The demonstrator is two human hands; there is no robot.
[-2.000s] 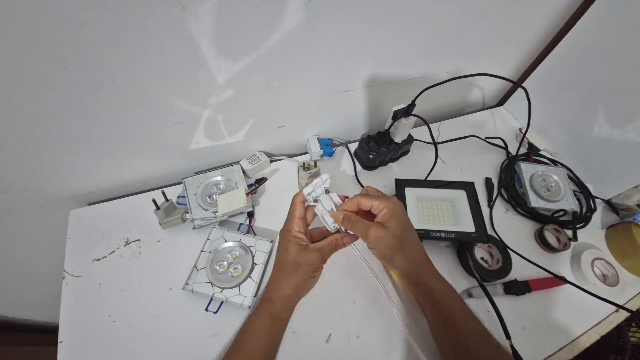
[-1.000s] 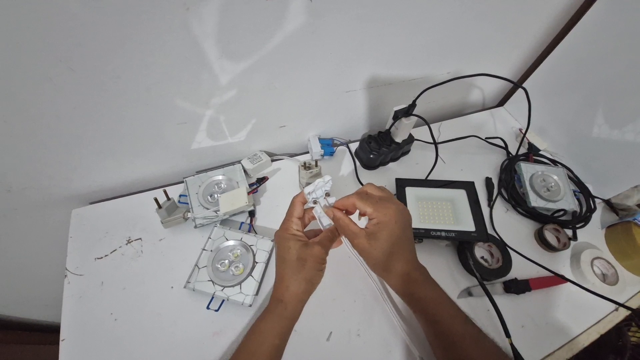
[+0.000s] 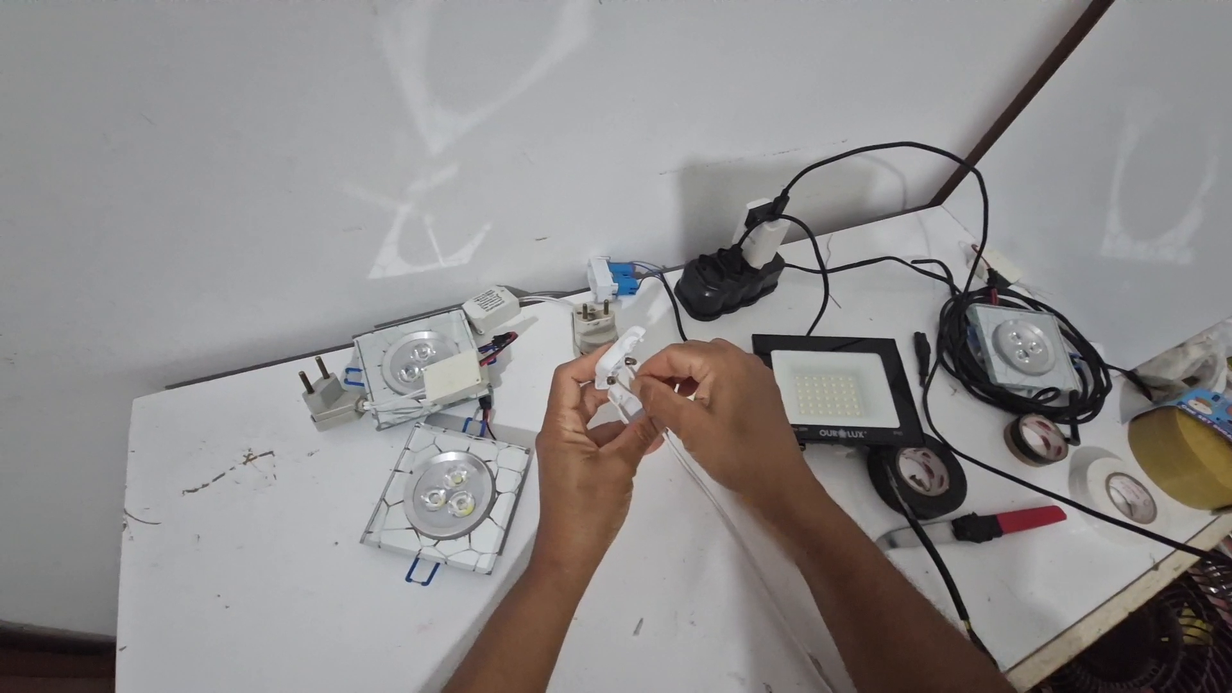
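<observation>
Near the middle of the view, my left hand (image 3: 589,448) holds a small white plastic electrical fitting (image 3: 619,358), likely a plug body, with metal terminals showing. My right hand (image 3: 717,409) pinches at its lower right part, thumb and forefinger together; a white cable (image 3: 722,520) runs down from there toward the lower edge. The fingers hide the cable's end. A white two-pin plug (image 3: 595,325) stands on the table just behind my left fingertips. To the left lies a square glass LED downlight (image 3: 448,496), face up.
A second downlight (image 3: 419,366) lies at the back left beside a plug (image 3: 327,395). Behind is a black power adapter block (image 3: 729,281). At right are an LED floodlight (image 3: 837,390), coiled black cable (image 3: 962,366), tape rolls (image 3: 919,476) and a red-handled knife (image 3: 1030,521).
Both hands stay at about the same spot. The white fitting has been turned between the fingers, and its terminals show more plainly now.
</observation>
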